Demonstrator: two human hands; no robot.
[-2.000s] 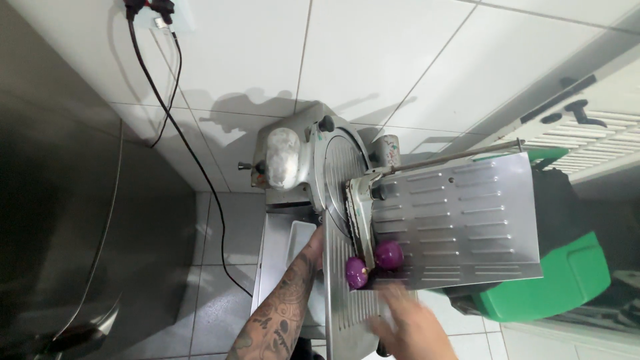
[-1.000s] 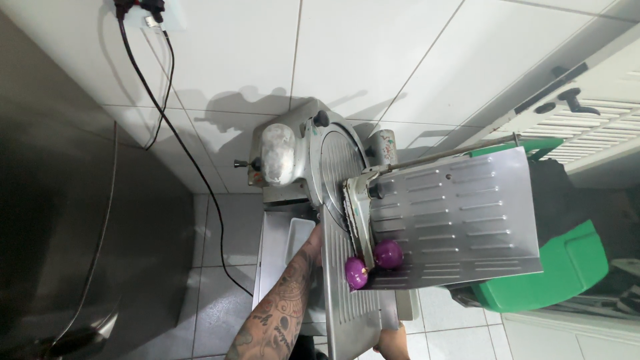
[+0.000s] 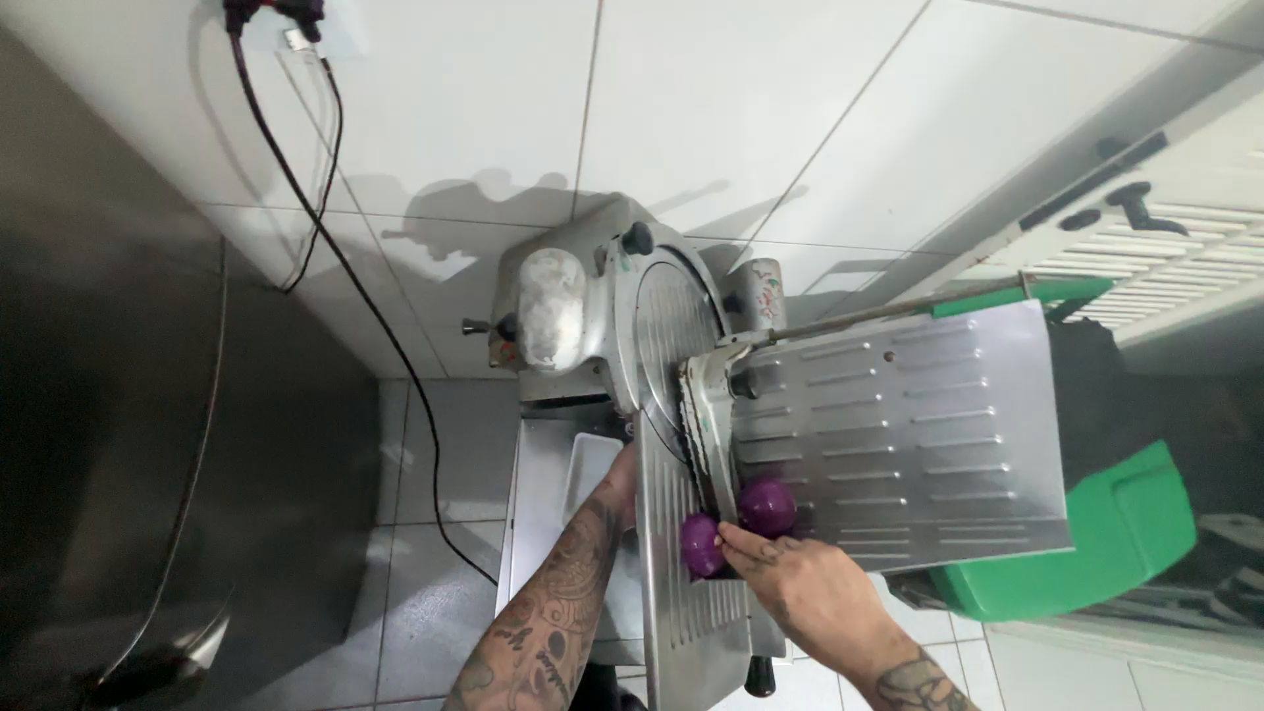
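A metal food slicer [image 3: 681,326] stands against the tiled wall, with a ridged gauge plate [image 3: 681,592] and a ribbed metal carriage tray [image 3: 889,425]. One peeled red onion [image 3: 702,545] lies against the gauge plate at the carriage's lower left edge; a second red onion [image 3: 767,506] rests on the tray beside the pusher arm [image 3: 713,434]. My right hand [image 3: 815,592] has its fingertips at the first onion, just below the second. My left hand [image 3: 620,486] reaches behind the gauge plate, near a white tray [image 3: 591,479]; its fingers are largely hidden.
Black cables [image 3: 365,276] run from a wall outlet down past the slicer's left side. A dark metal surface [image 3: 118,375] fills the left. Green plastic [image 3: 1086,543] stands behind the carriage at right, near a white louvred panel [image 3: 1185,237]. A black knob [image 3: 759,676] projects below the slicer.
My right hand has come up from the slicer's lower edge to the onion by the gauge plate. My left arm stays behind the plate.
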